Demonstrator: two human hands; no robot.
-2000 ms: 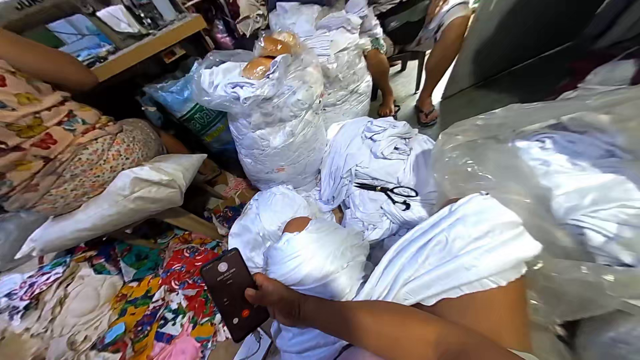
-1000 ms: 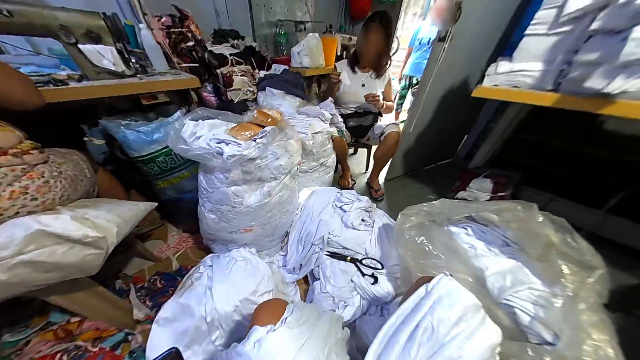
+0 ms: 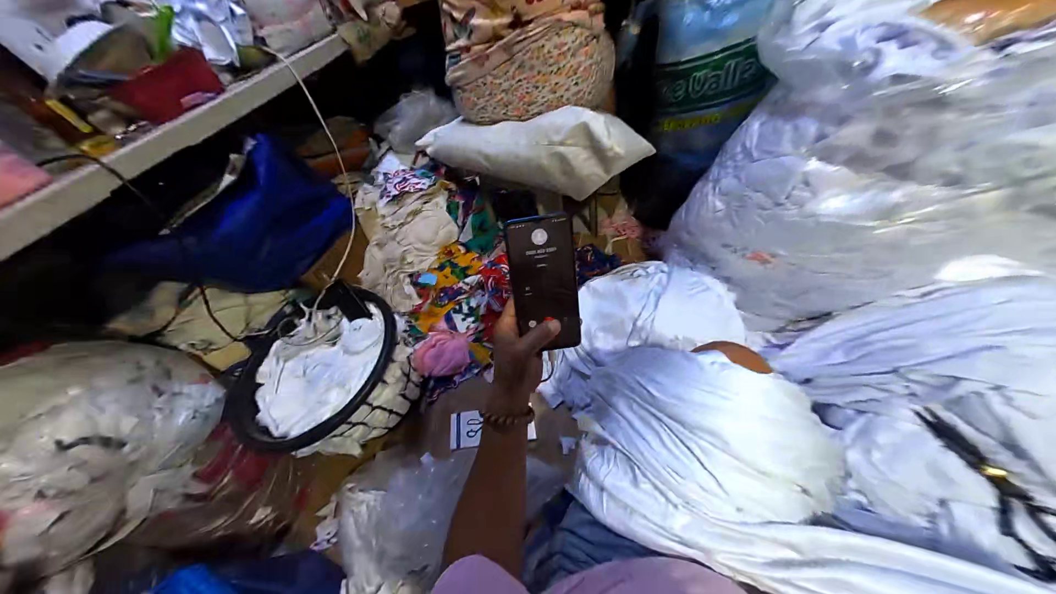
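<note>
My left hand (image 3: pixel 521 355), with a beaded bracelet on its wrist, holds a dark smartphone (image 3: pixel 542 285) upright. Its thumb lies over the lower part of the lit screen, which bears writing and round icons. Behind the phone are colorful fabric scraps (image 3: pixel 462 280). White cloth (image 3: pixel 701 429) is heaped to the right of my forearm, and a bare knee (image 3: pixel 734 356) shows among its folds. Black-handled scissors (image 3: pixel 994 473), blurred, lie on more white cloth at the right edge. My right hand is out of view.
A black-rimmed basket (image 3: pixel 309 371) holds white cloth at left, near a clear plastic bag (image 3: pixel 107 445). A cord hangs from a cluttered shelf (image 3: pixel 181 124). A white sack (image 3: pixel 540 147) lies beside a seated person's patterned clothing (image 3: pixel 532 78). Large filled plastic bags (image 3: pixel 874 181) stand right.
The view has swung left and down. The phone, mostly out of the frame one second ago, is fully in view in my left hand. Two seconds ago the same hand held it.
</note>
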